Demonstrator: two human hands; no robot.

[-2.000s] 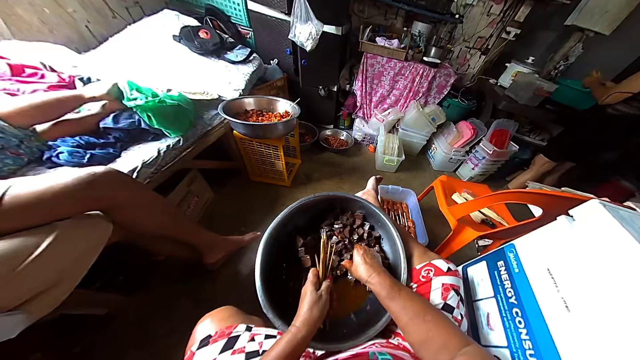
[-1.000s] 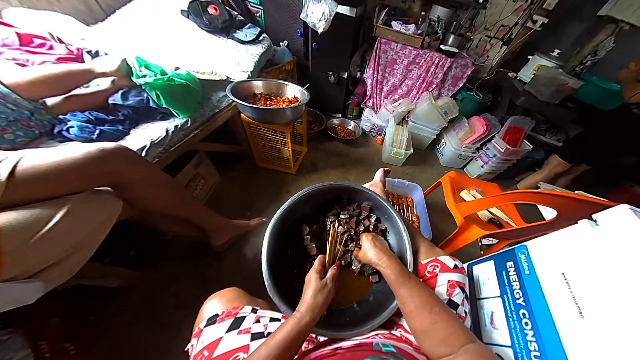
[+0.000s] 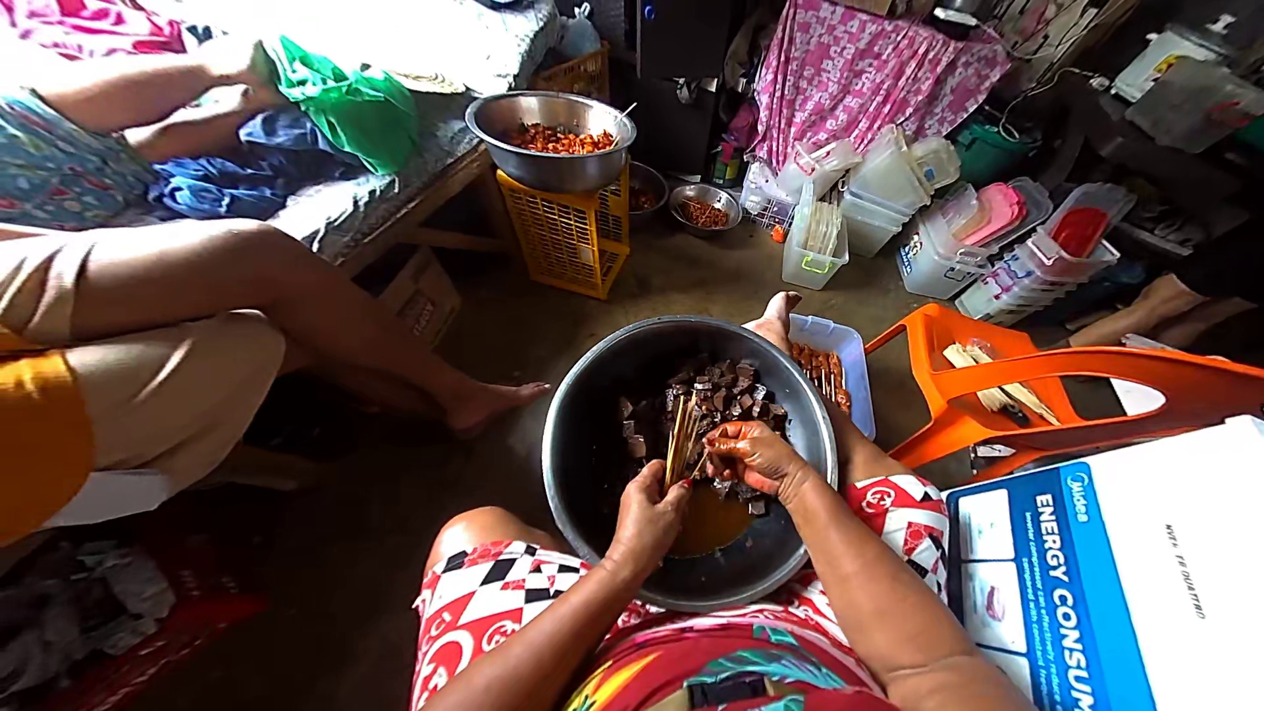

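A large dark basin (image 3: 570, 434) rests at my lap, with dark brown cubes (image 3: 736, 390) heaped at its far side and brownish liquid (image 3: 711, 523) at the near side. My left hand (image 3: 650, 513) holds a bundle of thin wooden sticks (image 3: 681, 439) upright over the basin. Just right of the bundle, my right hand (image 3: 755, 456) has its fingertips pinched together by a thin stick; its wrist is over the right part of the basin. Beyond my right leg, a clear plastic tub (image 3: 859, 375) contains skewered reddish meat (image 3: 822, 370).
A steel bowl (image 3: 563, 176) of red-orange food stands on a yellow crate (image 3: 563, 242). Another person's bare foot (image 3: 494, 400) is left of the basin. An orange plastic chair (image 3: 928, 380) and a blue and white box (image 3: 1017, 592) stand to the right. Plastic containers (image 3: 869, 212) line the floor behind.
My right hand has come up from among the dark cubes to beside the stick bundle. My left hand still holds the bundle. The view has tilted and shifted somewhat.
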